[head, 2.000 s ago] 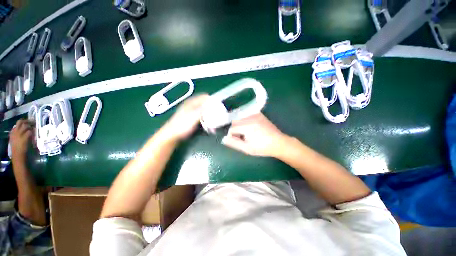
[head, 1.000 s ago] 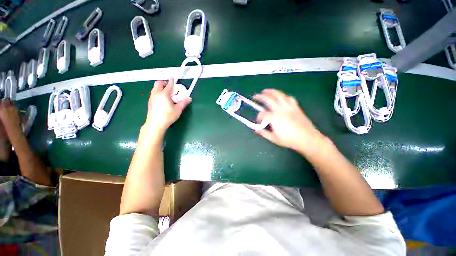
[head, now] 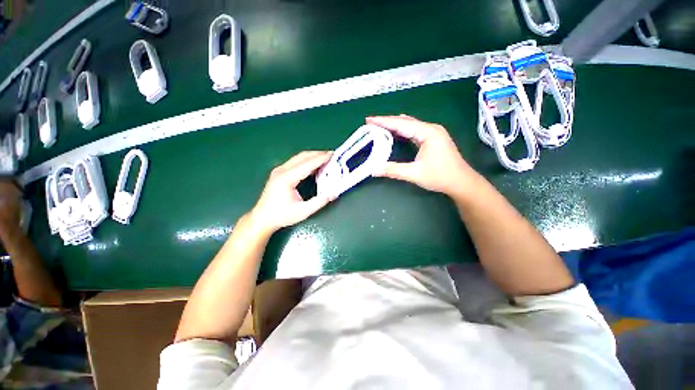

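Note:
A white coiled cable (head: pixel 353 162), an oval loop with an open centre, is held tilted over the green worktop in front of me. My left hand (head: pixel 293 190) grips its lower left end between thumb and fingers. My right hand (head: pixel 423 156) grips its upper right end the same way. Any blue label on this coil cannot be made out. A pile of coiled cables with blue labels (head: pixel 526 107) lies at the right. A pile of plain cables (head: pixel 76 199) lies at the left, with a single plain cable (head: pixel 130 187) beside it.
A pale guide rail (head: pixel 251 111) separates the worktop from the green conveyor belt (head: pixel 320 46), which carries spaced coils. A grey post (head: pixel 610 30) slants at upper right. An open cardboard carton (head: pixel 133 335) is below the table edge. Another person's arm (head: pixel 30 259) is at far left; blue fabric (head: pixel 640 278) at right.
My hands have come together on one coil. The blue-labelled coil that my right hand held and the coil at my left hand no longer show separately. The view has shifted slightly.

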